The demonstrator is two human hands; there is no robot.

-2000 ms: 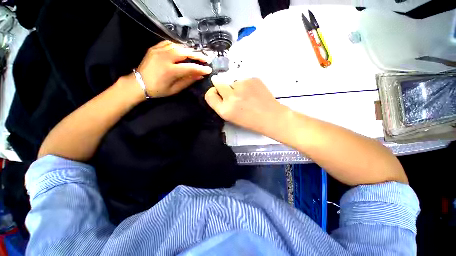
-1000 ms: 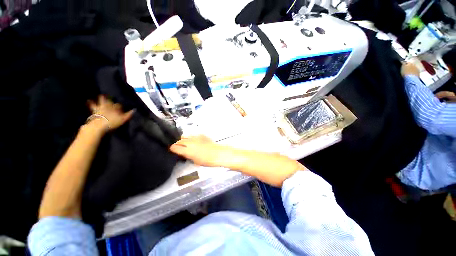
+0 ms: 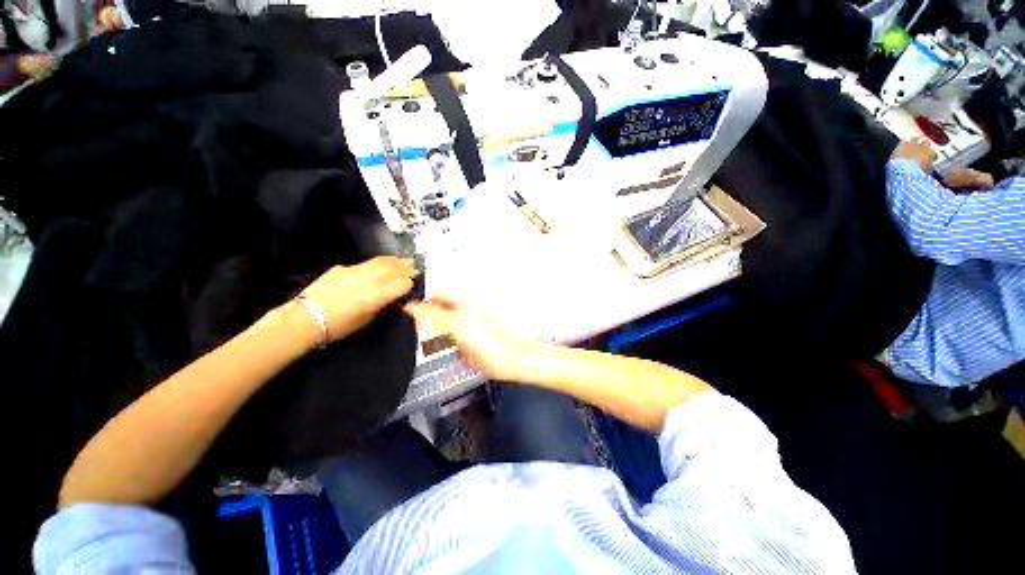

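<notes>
The black fabric is a large dark mass left of the needle area and over the front table edge. My left hand lies on it with the fingertips at its right edge, pinching that edge below the presser foot area. My right hand is just right of the fabric edge, slightly blurred, its fingertips close to my left fingertips. Whether it grips cloth cannot be told. The white sewing machine stands behind both hands.
Thread snips lie right of the needle. A clear-covered dark rectangle in a tan tray is at the table's right. A blue crate is below. Another person's striped sleeve and hands show at the right, beside another machine.
The view has shifted. My left hand has come from the far left of the fabric to its edge near the needle. My right hand has drawn slightly back toward me from the needle area.
</notes>
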